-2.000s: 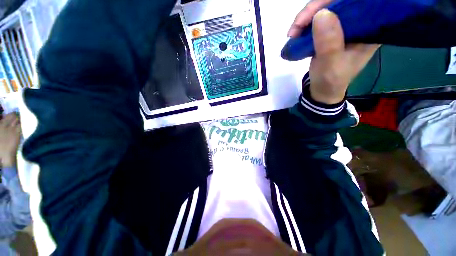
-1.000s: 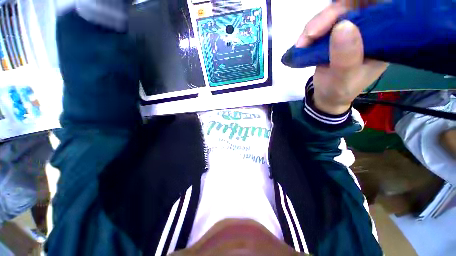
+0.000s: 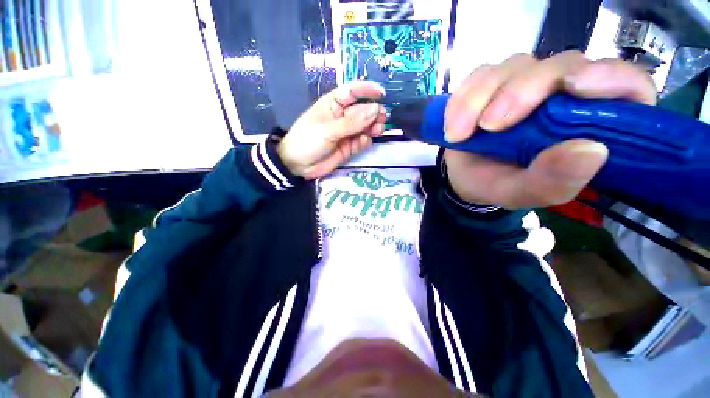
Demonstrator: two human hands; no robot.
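Observation:
A white-rimmed housing (image 3: 223, 97) lies on the bench in front of me, with a green-teal circuit board (image 3: 393, 58) on its right side and a dark, shiny panel (image 3: 257, 101) on its left. My right hand (image 3: 498, 175) grips a thick blue electric screwdriver (image 3: 638, 144), its dark end pointing left over the board's near part. My left hand (image 3: 335, 134) is beside that end, over the housing's near edge, with thumb and fingertips close together. Whether they pinch a screw cannot be seen. The driver's end hides part of the board.
A white rack with upright slats (image 3: 23, 39) stands at the upper left, with small blue parts (image 3: 35, 128) nearer. A metal mechanism (image 3: 634, 35) is at the upper right. A black cable (image 3: 650, 233) runs below the screwdriver. Cardboard (image 3: 70, 268) lies below the bench on the left.
My left hand has come back from the far left to the housing's near edge. My right hand has brought the screwdriver leftward and lower, its end now over the board.

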